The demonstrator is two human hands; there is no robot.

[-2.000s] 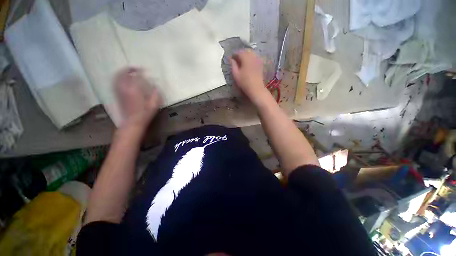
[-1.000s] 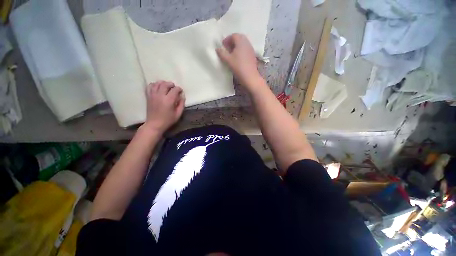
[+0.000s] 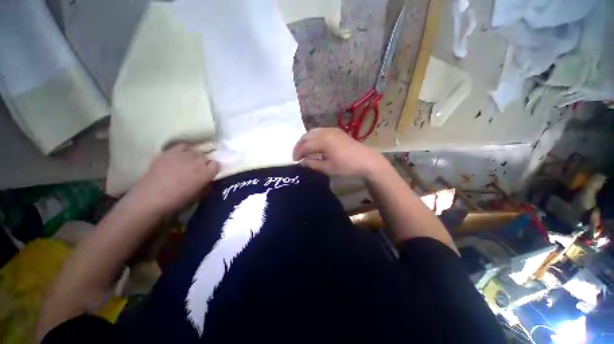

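A white panel (image 3: 249, 67) lies over cream cut pieces (image 3: 161, 87), its near edge at the table's front against my shirt. My left hand (image 3: 185, 168) holds the near edge at its left corner, fingers partly hidden by the cloth. My right hand (image 3: 333, 152) pinches the near right corner. Red-handled shears (image 3: 363, 113) lie on the table to the right, blades pointing away, touched by neither hand.
A wooden ruler (image 3: 418, 67) lies right of the shears, with cream offcuts (image 3: 444, 87) beside it. A white scrap pile (image 3: 538, 33) is at far right. A folded white and cream piece (image 3: 50, 87) lies at left. Yellow cloth (image 3: 30, 275) is below left.
The white panel now shows over the cream pieces, where cream cloth lay before. Both hands have moved toward my body and now hold its near edge. The shears' handles are now fully visible.
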